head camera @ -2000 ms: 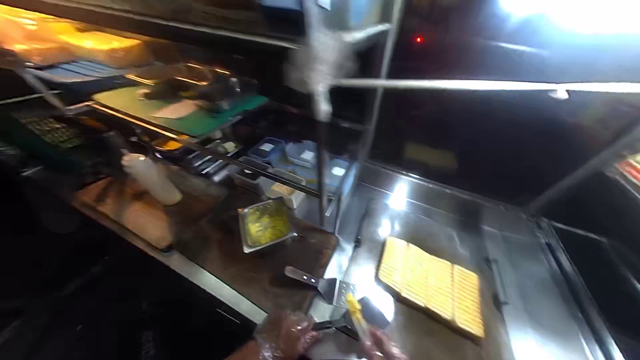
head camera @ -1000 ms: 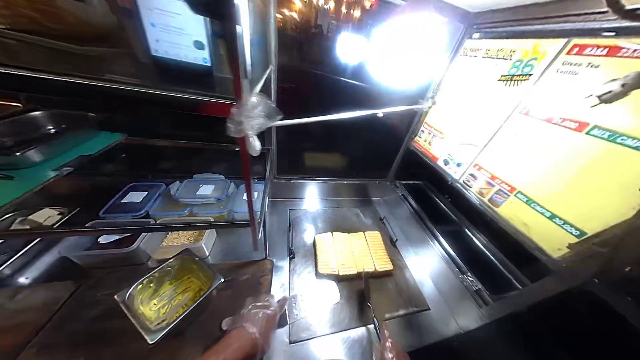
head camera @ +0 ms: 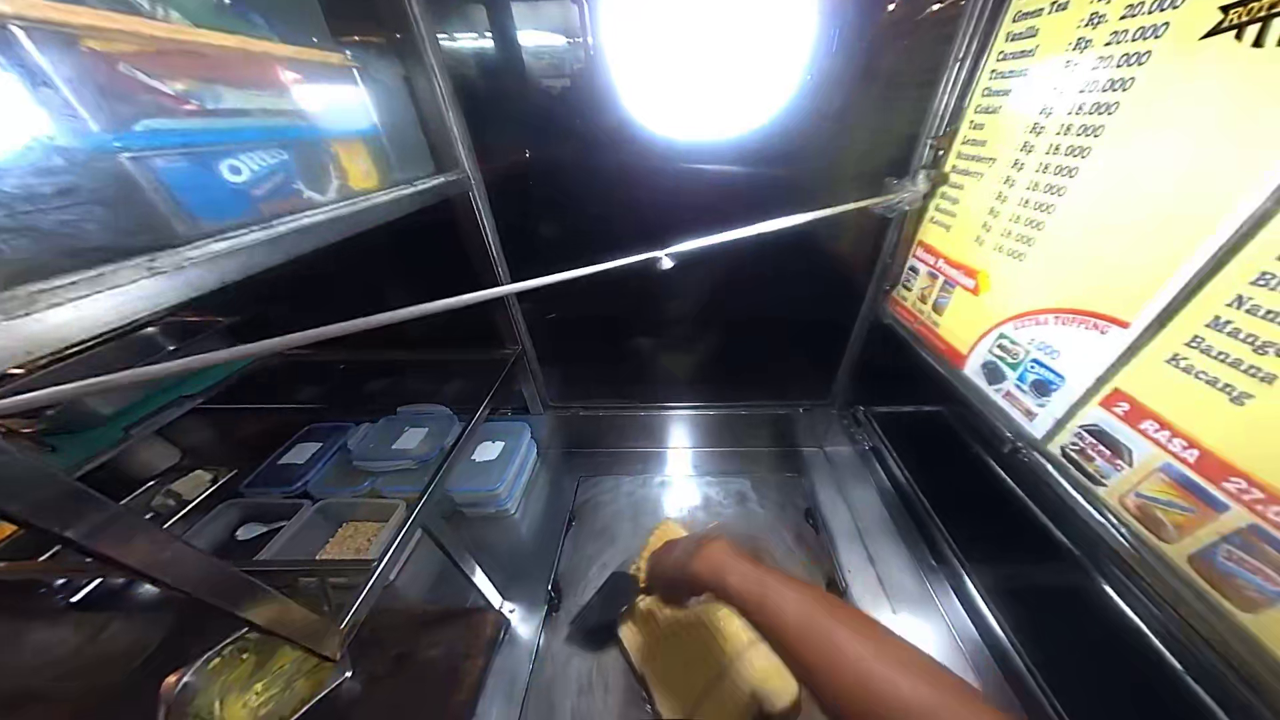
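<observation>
My right hand (head camera: 690,565) reaches in from the lower right over the far part of the bread slab (head camera: 710,655). The hand is blurred, and its fingers are hidden, so its grip cannot be told. The yellowish bread lies on the metal griddle (head camera: 760,500), its near end close to the bottom edge of the view. Just left of the bread and hand is a dark, flat spatula blade (head camera: 605,610); its handle is not visible. My left hand is out of view.
Blue-lidded containers (head camera: 490,465), a tray of chopped nuts (head camera: 355,535) and a metal pan of yellow-green spread (head camera: 265,675) stand at left. A white rod (head camera: 590,268) crosses above the griddle. Lit menu boards (head camera: 1060,200) stand at right, beside a dark metal channel (head camera: 960,500).
My right hand has moved from the near side of the bread to over its far part. My left hand, seen left of the griddle before, has left the view. The view has shifted much.
</observation>
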